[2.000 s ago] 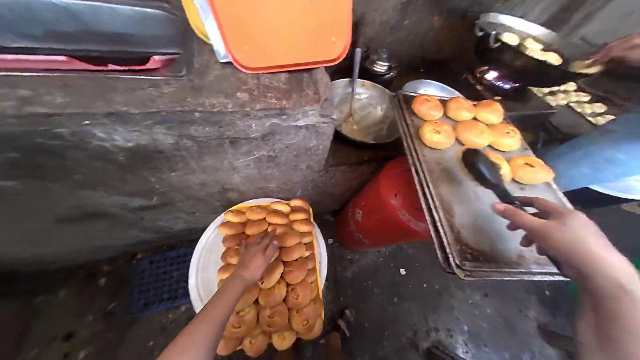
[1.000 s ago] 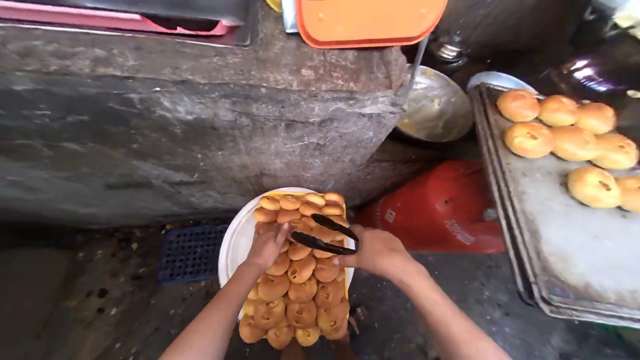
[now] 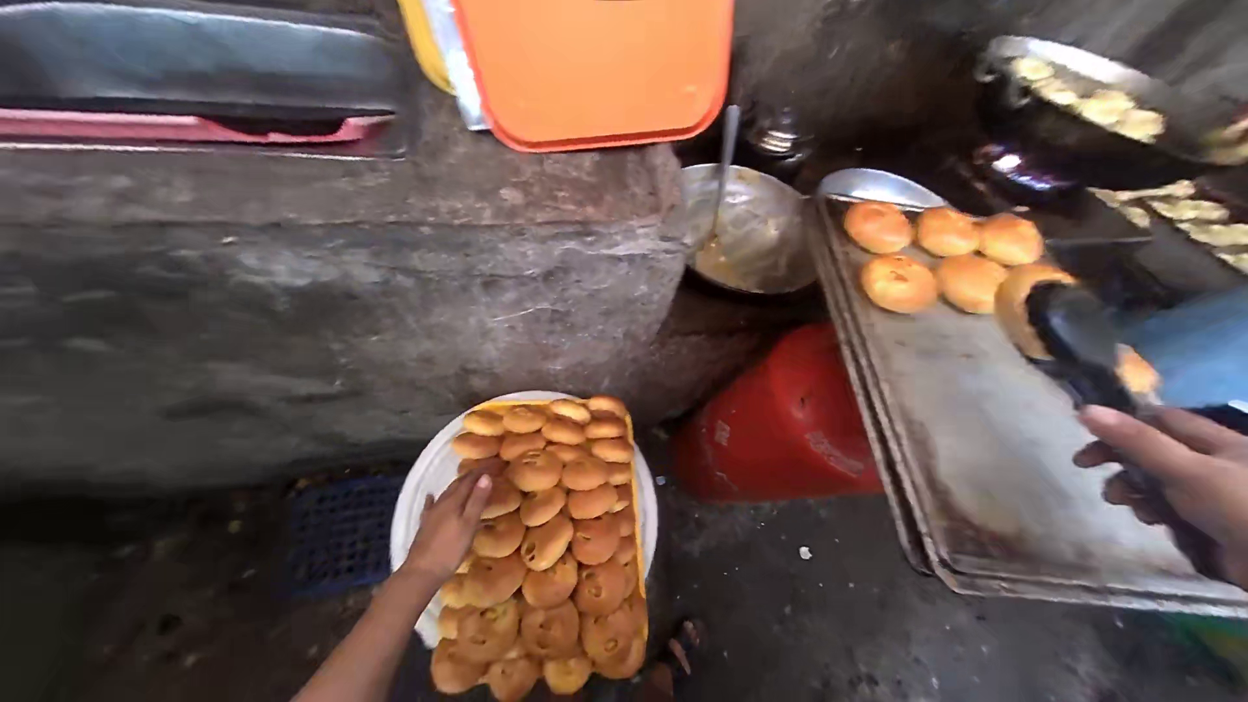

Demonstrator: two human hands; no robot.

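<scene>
My right hand holds black tongs, whose jaws are on a golden bun at the right of the metal baking tray. Several more buns sit in rows at that tray's far end. On the left, my left hand rests at the left edge of the rows of baked buns packed on a yellow-edged tray. That tray lies over a round white lid or basin. Whether the left fingers grip a bun is not clear.
An orange tray lies on the concrete ledge. Beyond the red container are a bowl with a spoon and a pan of frying pieces. A blue crate sits at lower left; someone's blue clothing is at right.
My right hand and the tongs have moved from the packed buns to the metal tray, where the tongs are on a bun. My left hand stays by the packed buns. The view has shifted.
</scene>
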